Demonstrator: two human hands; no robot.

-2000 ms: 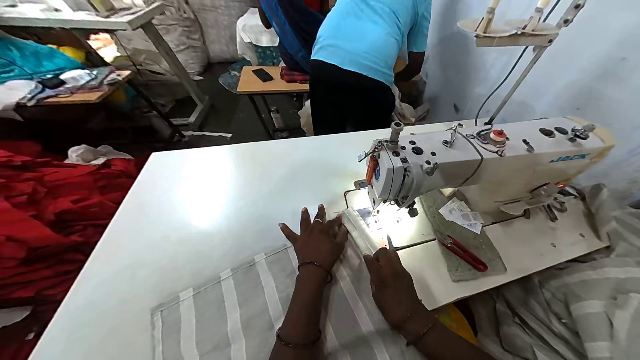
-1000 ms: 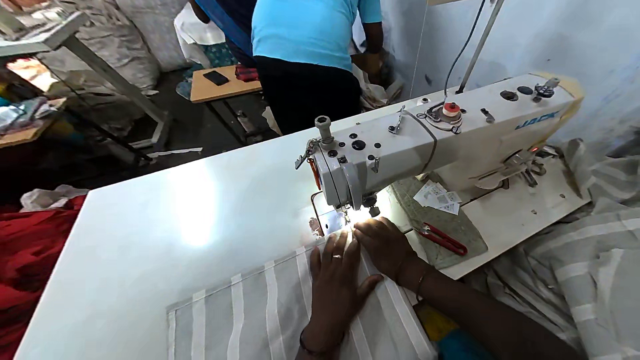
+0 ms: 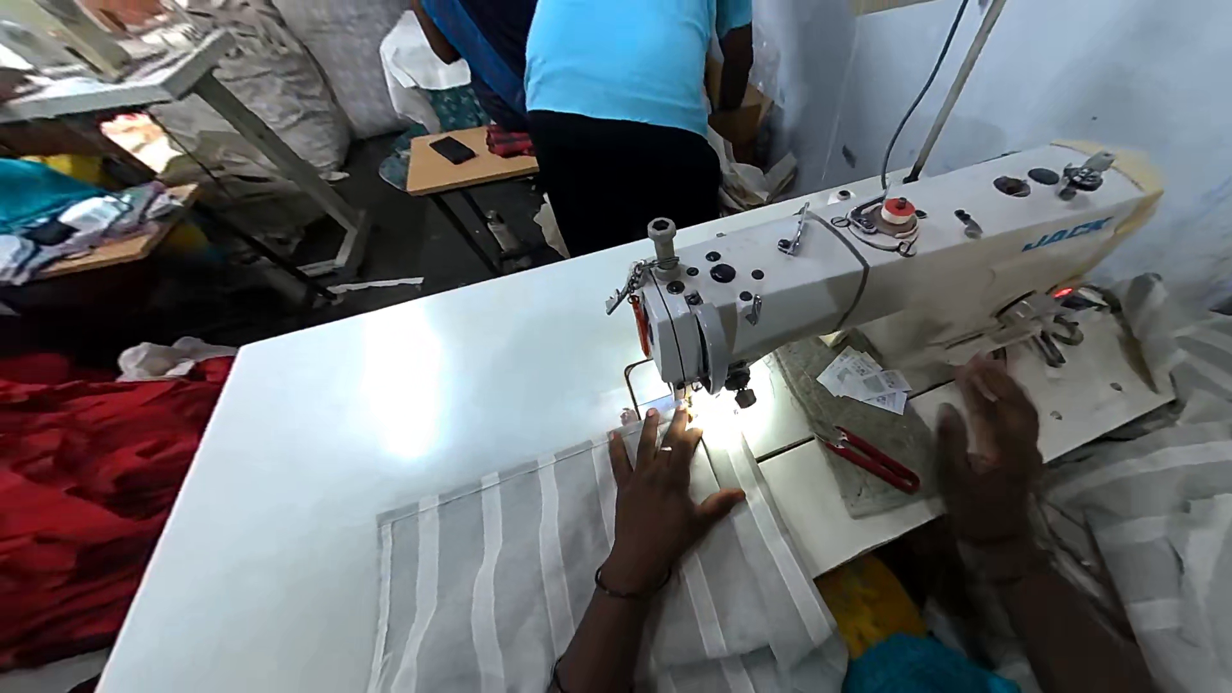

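My left hand [image 3: 659, 491] lies flat with fingers spread on a grey and white striped fabric [image 3: 515, 549], its fingertips close to the lit needle area of the Jack sewing machine [image 3: 770, 298]. The fabric's upper edge runs to the needle area. My right hand [image 3: 991, 452] is off the fabric, over the right part of the machine table; it looks slightly blurred and no object shows in it. To its left, red-handled thread snips [image 3: 876, 462] rest on a grey pad [image 3: 857, 505], below small printed paper labels [image 3: 863, 378].
A white tabletop [image 3: 298, 462] extends left, with red fabric [image 3: 87, 491] beyond its edge. More striped fabric [image 3: 1165, 520] is heaped at the right. A person in a blue top [image 3: 626, 67] stands behind the table, beside a small wooden table [image 3: 452, 173] bearing a phone.
My right hand has left the fabric beside the needle and moved right, past the snips. My left hand stays on the fabric near the needle, fingers now spread wider.
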